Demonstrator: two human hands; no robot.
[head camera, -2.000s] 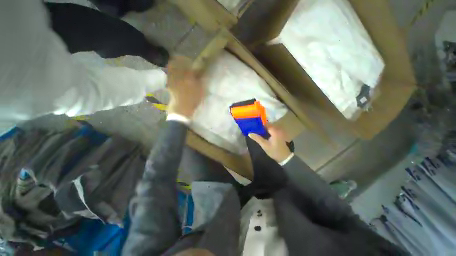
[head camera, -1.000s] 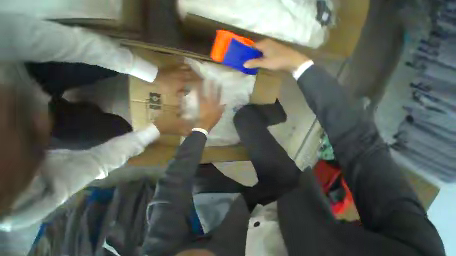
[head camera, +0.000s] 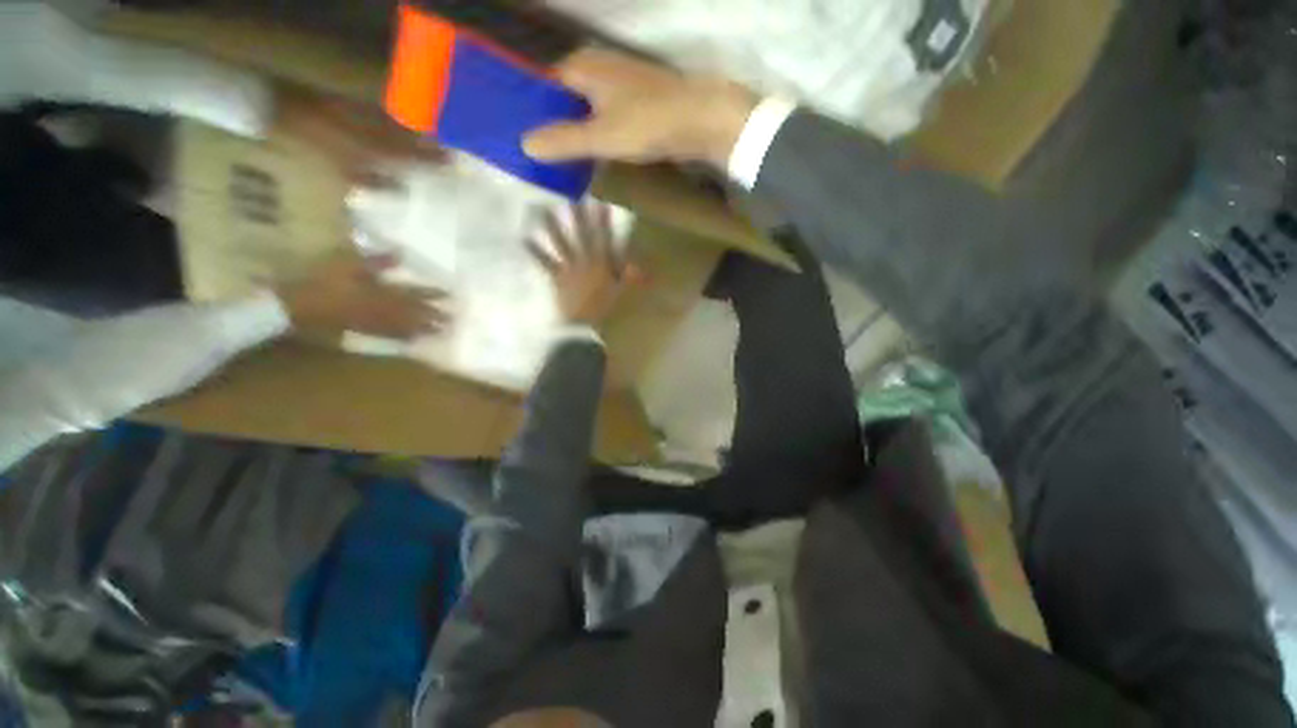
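My right hand (head camera: 633, 114) holds the orange and blue tape gun (head camera: 505, 107) above the near carton, at the upper middle. My left hand (head camera: 586, 270) has its fingers spread flat on the white folded garments (head camera: 477, 270) inside the open carton (head camera: 356, 398), and it holds nothing. Another person's two hands rest on the left part of the same garments. A printed carton flap (head camera: 242, 213) stands out at the carton's left end. The tape gun's far edge overlaps the carton's rim in view.
A second open carton (head camera: 1038, 86) with white garments (head camera: 797, 43) and a dark label lies beyond. Blue bins (head camera: 377, 583) heaped with grey clothes (head camera: 214, 526) are at lower left. Grey garments (head camera: 1237, 370) hang at right. A green bundle (head camera: 917, 398) lies by my leg.
The tape gun has moved left with my right hand. My left hand has come to rest spread on the garments. The other person's hands, first one on the carton edge, now both press the garments.
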